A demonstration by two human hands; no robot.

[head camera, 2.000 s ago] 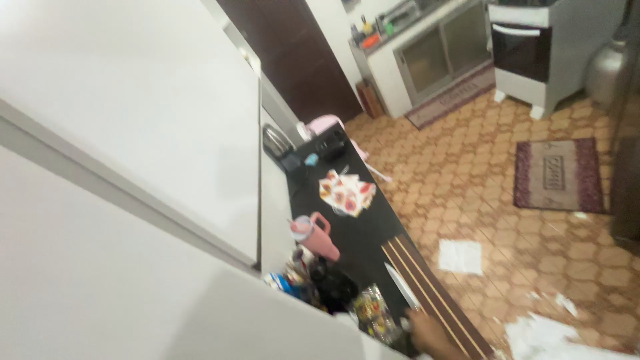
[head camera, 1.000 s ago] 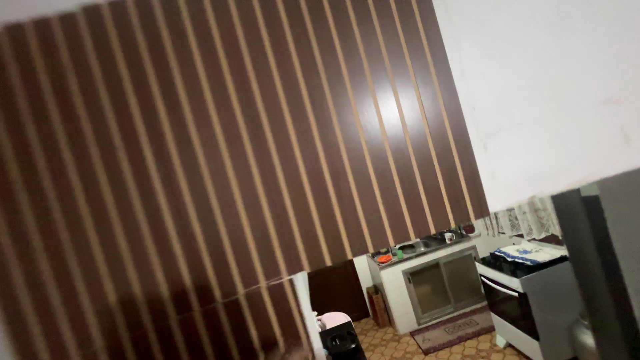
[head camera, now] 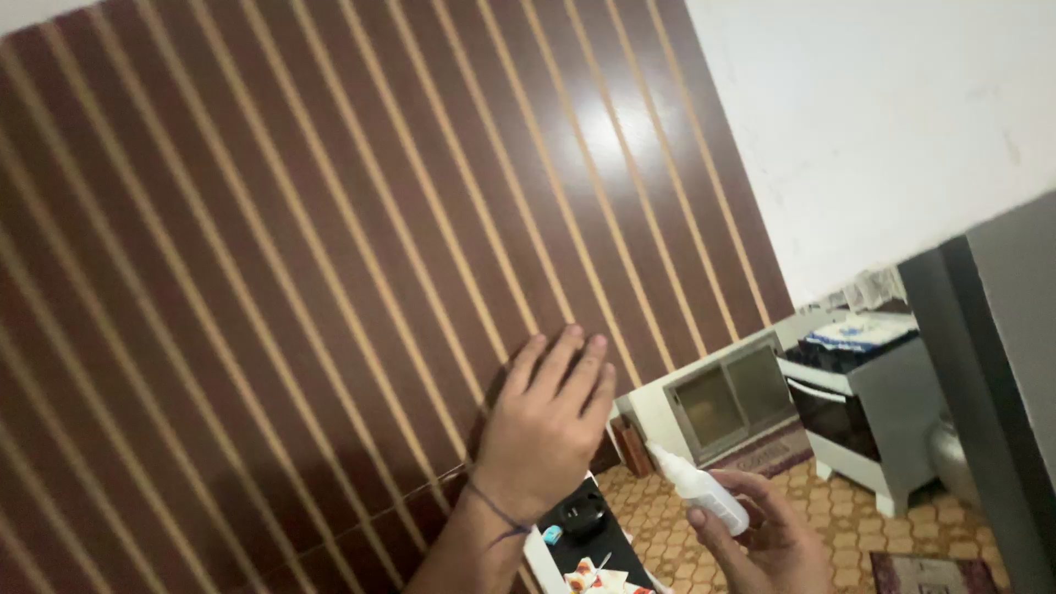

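My left hand (head camera: pixel 549 417) lies with its fingers against the lower part of a dark brown slatted panel (head camera: pixel 355 247) with light strips, which covers the wall. A dark cord circles that wrist. To its right, my right hand (head camera: pixel 767 536) holds a small white plastic squeeze bottle (head camera: pixel 701 491) between thumb and fingers, its narrow nozzle tilted up and left, close to the panel's lower edge. The bottle bears writing too small to tell.
Below is a black counter (head camera: pixel 606 532) with a black object and patterned paper. Farther off stand a white stove (head camera: pixel 866 396), a cabinet with framed doors (head camera: pixel 726 400) and a metal gas cylinder (head camera: pixel 953 458). Mats lie on the tiled floor. White wall surface (head camera: pixel 883 124) fills the upper right.
The view has swung up from the counter to the slatted panel. Both hands have come into view since one second ago, the left against the panel and the right with the bottle.
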